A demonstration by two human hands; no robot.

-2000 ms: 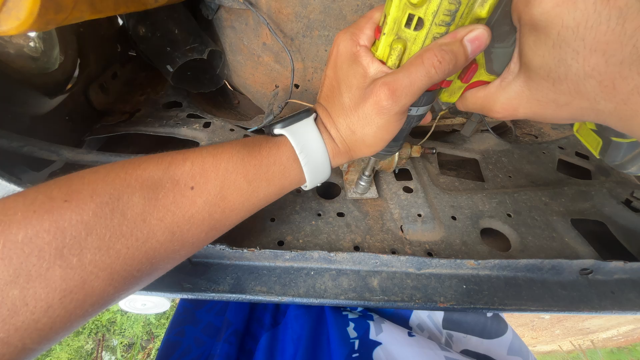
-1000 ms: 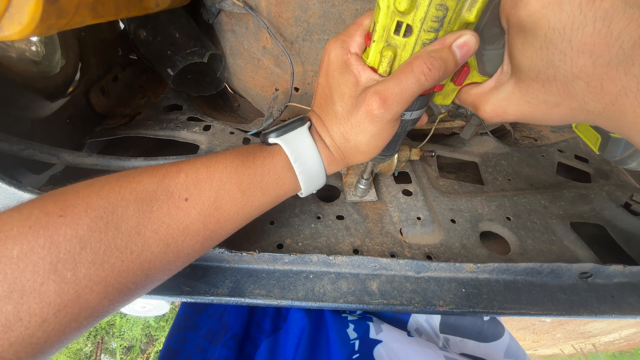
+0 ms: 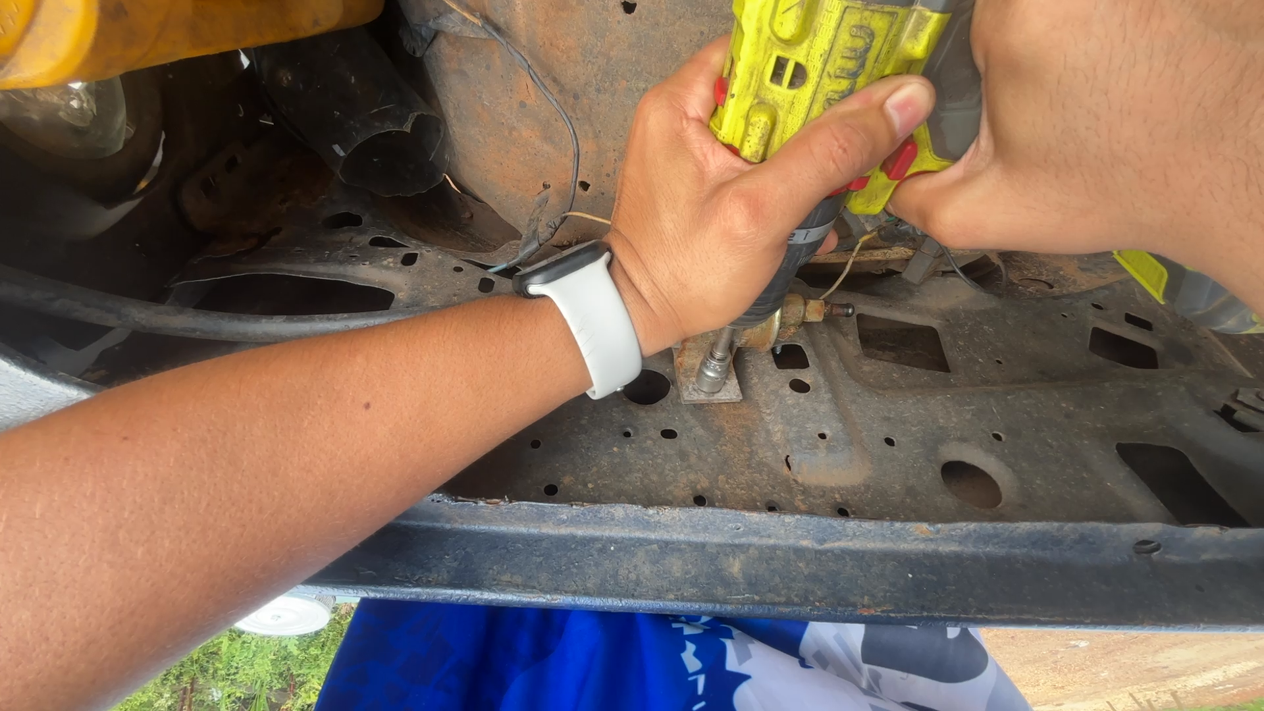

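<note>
A yellow and grey cordless power drill [image 3: 820,79] points downward at the upper middle right. My left hand [image 3: 750,197], with a watch on a pale band [image 3: 599,321], is wrapped around its front body, thumb across the yellow housing. My right hand [image 3: 1076,138] grips its handle; most of those fingers are hidden behind the tool. From the black chuck end a metal socket [image 3: 713,370] reaches down onto a small rusty bracket plate [image 3: 726,391] on the perforated sheet-metal panel [image 3: 889,425]. A brass-coloured fitting [image 3: 805,309] sits beside the socket. The bolt under the socket is hidden.
A dark painted metal edge [image 3: 741,563] runs across the front. Thin wires [image 3: 573,148] hang behind my left wrist. A black tube [image 3: 390,148] and a yellow-orange part [image 3: 178,35] are at upper left. Blue and white cloth [image 3: 592,662] shows below. The panel has several holes.
</note>
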